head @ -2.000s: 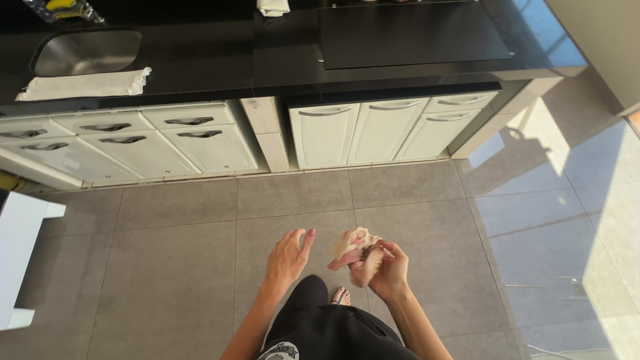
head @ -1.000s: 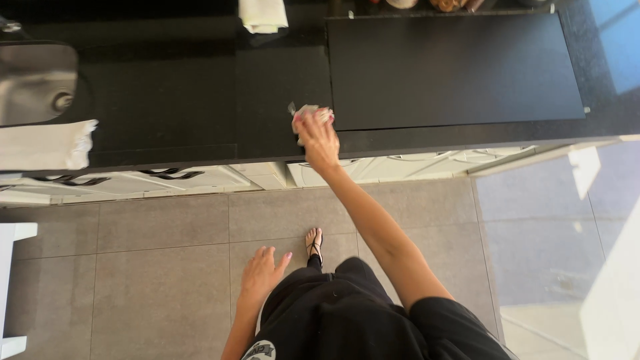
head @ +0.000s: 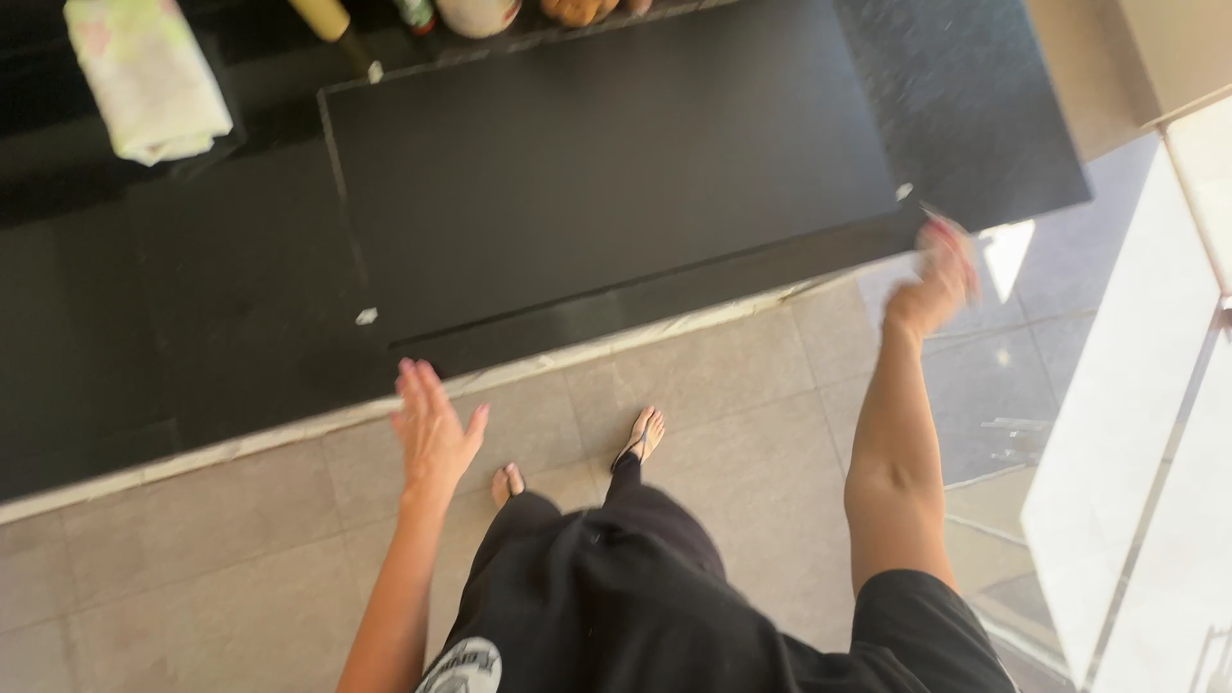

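Note:
My left hand [head: 433, 428] is held with fingers apart over the front edge of the black countertop [head: 173, 337], with nothing in it. At the right, my right hand [head: 938, 269] is blurred near the front right corner of a flat dark panel [head: 616, 173] set on the counter. Whether it holds anything cannot be made out. Small white pieces [head: 367, 316] mark corners of the panel. A folded white and green cloth [head: 149, 87] lies on the counter at the upper left.
Along the back stand a yellow cylindrical object [head: 320, 14], a pale round item [head: 478, 13] and orange-brown items [head: 577, 10]. The counter's right end [head: 1068, 183] juts out over the grey tiled floor [head: 722, 395]. Sunlight falls at the right.
My right hand has moved from the panel's left side to its right front corner. My left hand has come up to the counter edge. The view has shifted to the right.

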